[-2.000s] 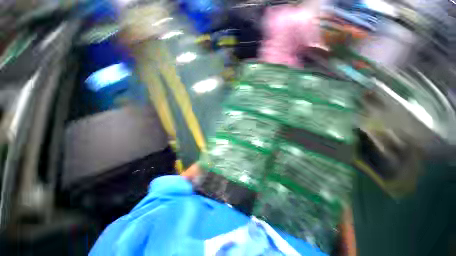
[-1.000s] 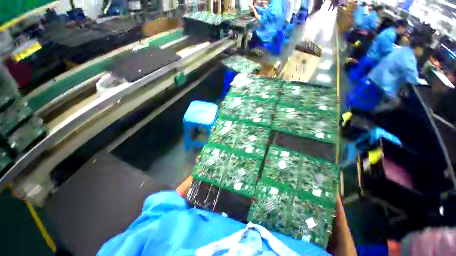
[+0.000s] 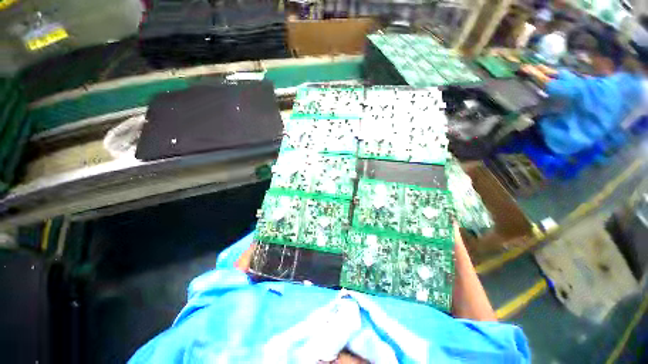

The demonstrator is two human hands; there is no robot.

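A stack of boards on foam [image 3: 401, 206] is held in front of my chest. Its top shows several green populated panels with silver and white parts, and black foam shows between them and at the near left corner. My left hand [image 3: 245, 259] is at the stack's near left edge, mostly hidden by the stack and my blue sleeve. My right hand [image 3: 463, 266] and forearm run along the right edge, with the fingers hidden under or behind the stack.
A black foam sheet [image 3: 213, 119] lies on the conveyor bench [image 3: 64, 170] at the left. Another board stack [image 3: 423, 58] stands beyond mine. A person in blue [image 3: 586, 106] works at the right. An open carton [image 3: 494, 202] is right of my stack.
The view has swung left and come closer to the bench. The foam sheet and the far board stack are now nearer, and the blue stool is out of view. The stack remains held.
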